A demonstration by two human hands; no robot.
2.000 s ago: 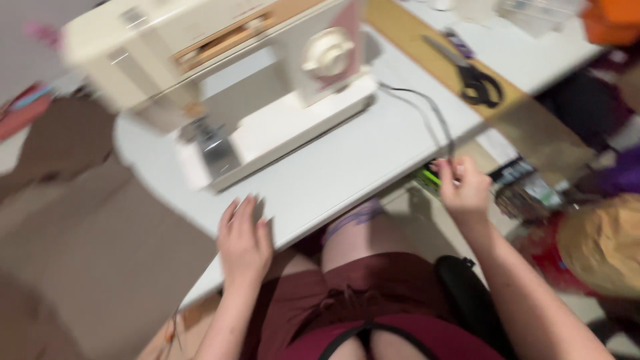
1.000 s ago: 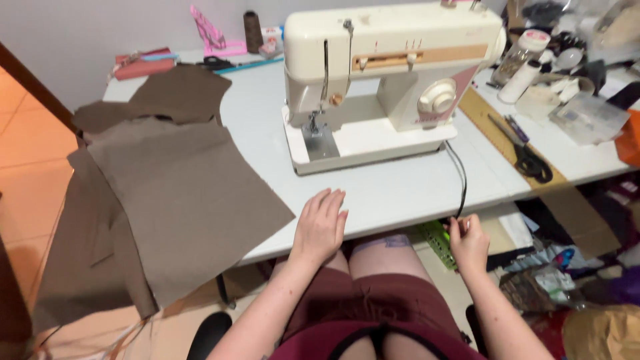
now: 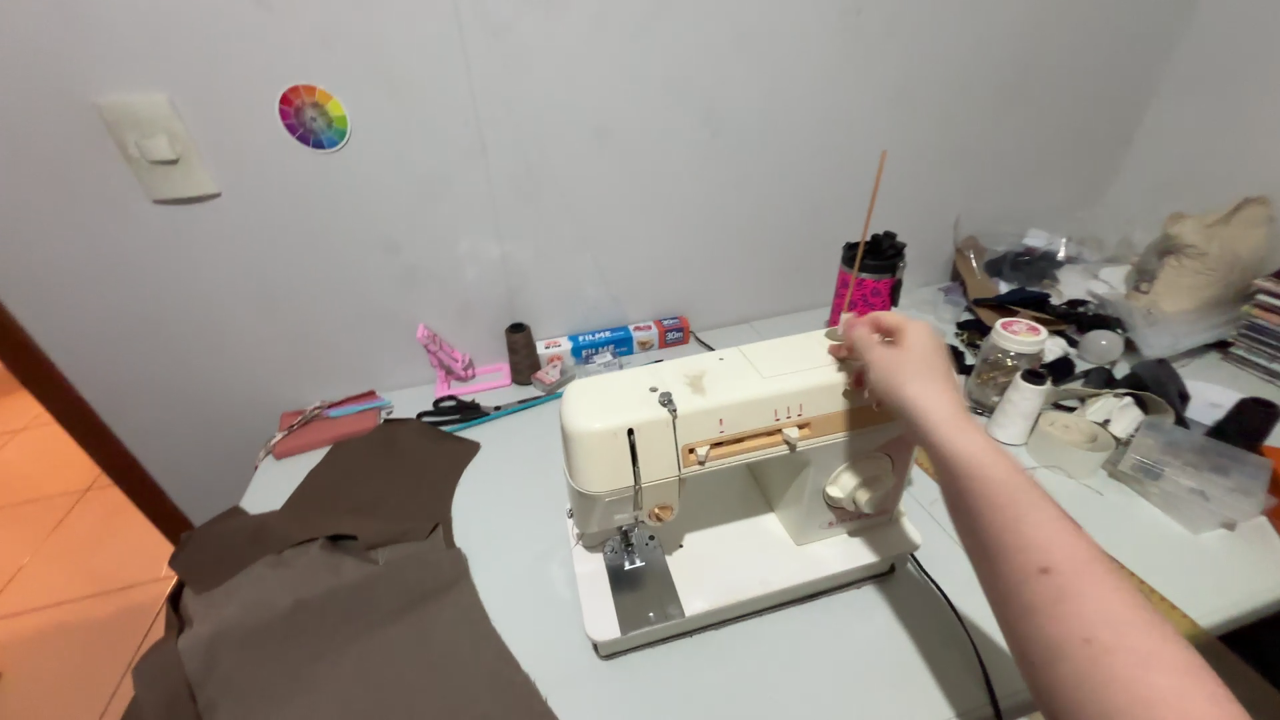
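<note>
A cream sewing machine (image 3: 720,400) stands on the pale table, its needle and presser foot (image 3: 630,553) at the left end above the metal plate. My right hand (image 3: 895,370) is at the right end of the machine's top, fingers bent close to the base of a thin upright wooden stick (image 3: 867,225); whether they grip it or a small part there I cannot tell. Brown fabric pieces (image 3: 330,610) lie left of the machine and hang past the table's edge. A black cord (image 3: 960,620) runs from the machine's right side. My left hand is out of view.
Behind the machine are a brown thread cone (image 3: 520,354), a cling film box (image 3: 612,338), black scissors (image 3: 460,410) and a pink patterned tumbler (image 3: 868,280). To the right stand a glass jar (image 3: 1005,362), a white thread cone (image 3: 1019,407) and a clear plastic box (image 3: 1190,475).
My right hand has moved from the cord at the table's front edge up to the machine's top. My left hand has left the view. The view has tilted up toward the wall.
</note>
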